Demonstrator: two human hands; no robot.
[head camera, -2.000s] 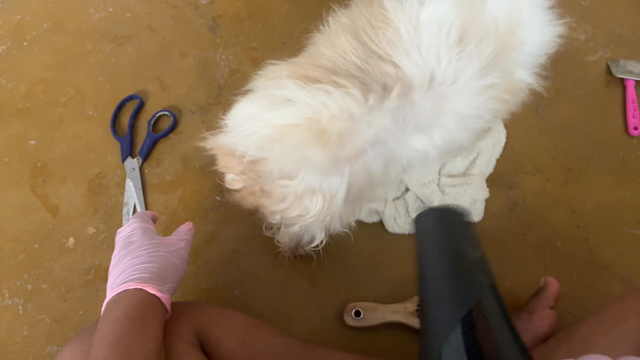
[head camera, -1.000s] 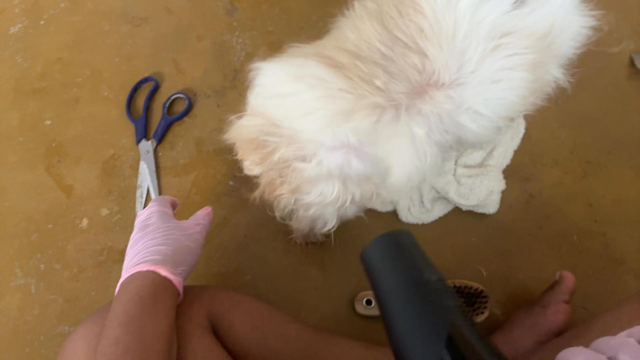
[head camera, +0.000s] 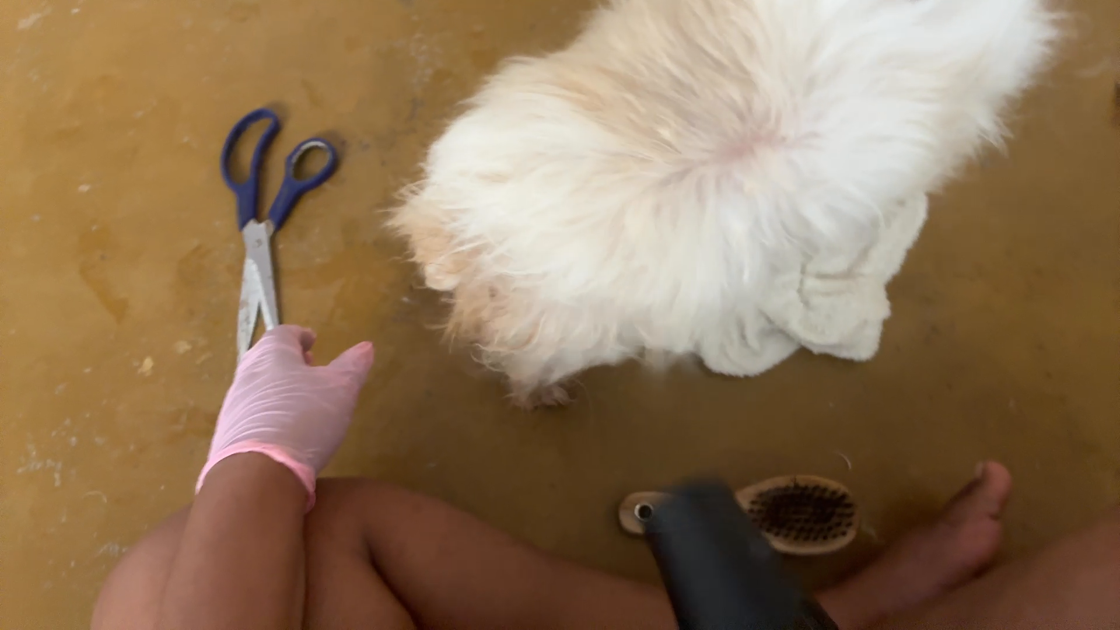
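Observation:
My left hand (head camera: 284, 398), in a pink glove, rests over my knee with thumb and fingers apart, its fingertips overlapping the blade ends of blue-handled scissors (head camera: 258, 254) on the floor. Whether it touches them is unclear. A fluffy white and tan dog (head camera: 647, 184) is on the floor at centre right, above a crumpled white towel (head camera: 822, 324). The black barrel of what looks like a hair dryer (head camera: 726, 560) rises from the bottom edge, blurred, its end toward the dog. My right hand is outside the view, so its grip is hidden.
A wooden oval brush (head camera: 801, 514) with dark bristles lies on the floor, its handle partly behind the black barrel. My bare foot (head camera: 962, 525) is right of the brush, and my bent legs (head camera: 464, 551) span the lower edge. The floor (head camera: 114, 367) is smooth and brownish yellow.
The black barrel has moved lower and away from the towel, uncovering the brush's bristled head. The pink-handled tool seen at right two seconds ago is out of view. My left hand keeps its pose.

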